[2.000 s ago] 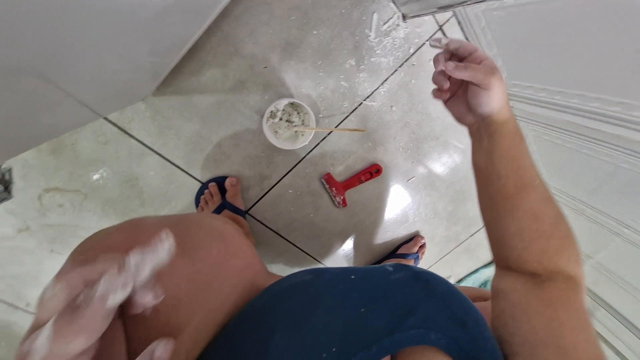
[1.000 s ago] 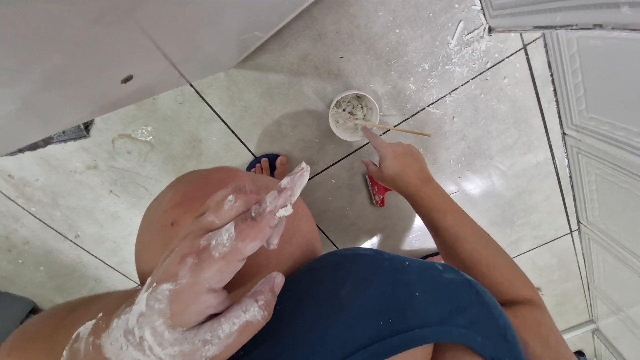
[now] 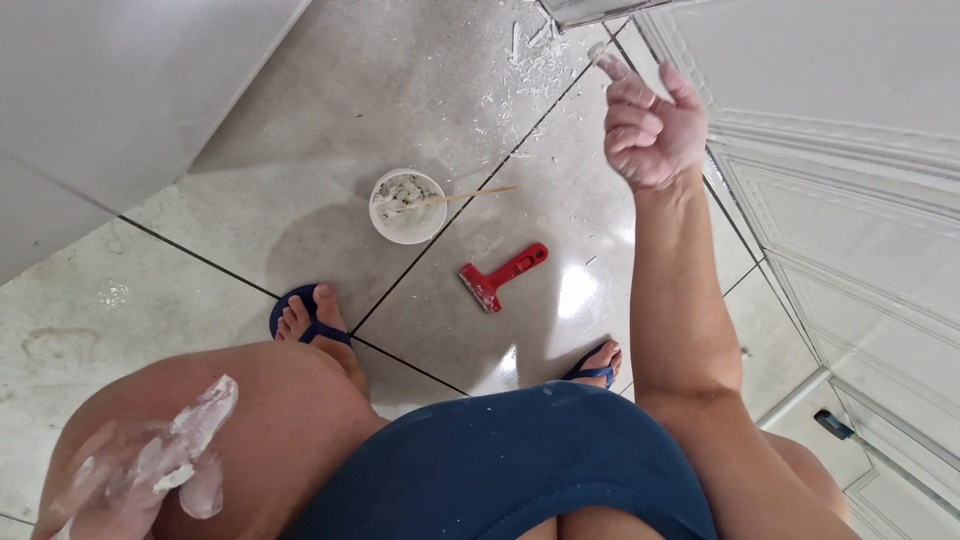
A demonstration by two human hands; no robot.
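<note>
A dab of white paste [image 3: 597,52] sits on the raised index fingertip of my right hand [image 3: 654,124], whose other fingers are curled and thumb is out. My left hand [image 3: 150,469], smeared with the same white paste, hovers over my thigh at lower left, holding nothing that I can see. On the floor between my feet and the wall corner stands a white plastic tub [image 3: 409,225] of lumpy white paste, with a thin wooden stick [image 3: 487,192] leaning over its rim. A red scraper [image 3: 504,276] with white residue on its head lies nearer my feet.
White scraps and flakes [image 3: 536,60] litter the tiled floor at the top. A white panelled surface [image 3: 847,180] with moulded trim runs down the right side. A smooth light surface [image 3: 127,82] fills the upper left. My feet wear blue flip-flops [image 3: 319,328].
A second ago my right hand was at the tub; now it is up by the panelled surface with paste on its fingertip. My left hand has dropped lower over my thigh.
</note>
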